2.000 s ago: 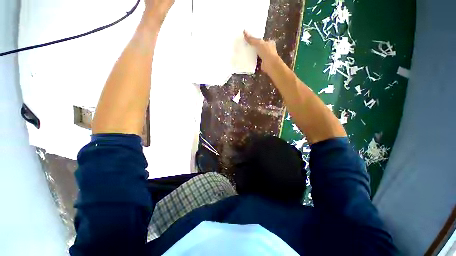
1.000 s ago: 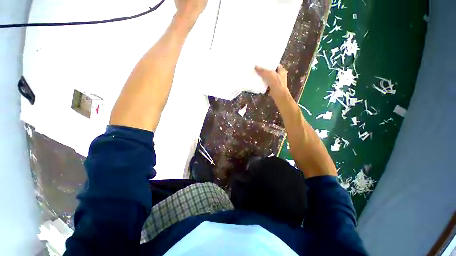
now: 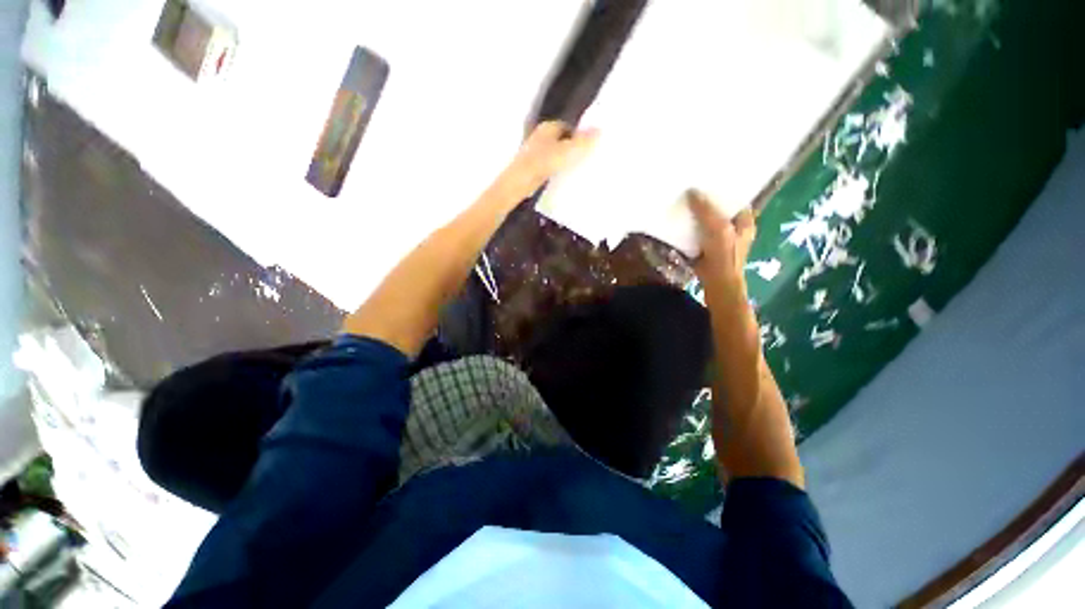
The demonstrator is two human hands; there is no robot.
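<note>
A white cut panel stack lies in front of me on the dark-brown table, its near edge uneven. My left hand grips its near left corner, with the fingers partly hidden. My right hand grips its near right corner, thumb on top and fingers at the side. The white fabric lay lies to the left, with a dark gap between it and the stack toward the top.
A narrow dark bar with a brownish centre and a small open cardboard box lie on the lay. The green surface at right carries white offcuts. White bundles are at the lower left.
My left hand has come down from the top edge to the stack's near left corner. A gap now shows between stack and lay. The view has turned, the bar is uncovered, and the cable is out of view.
</note>
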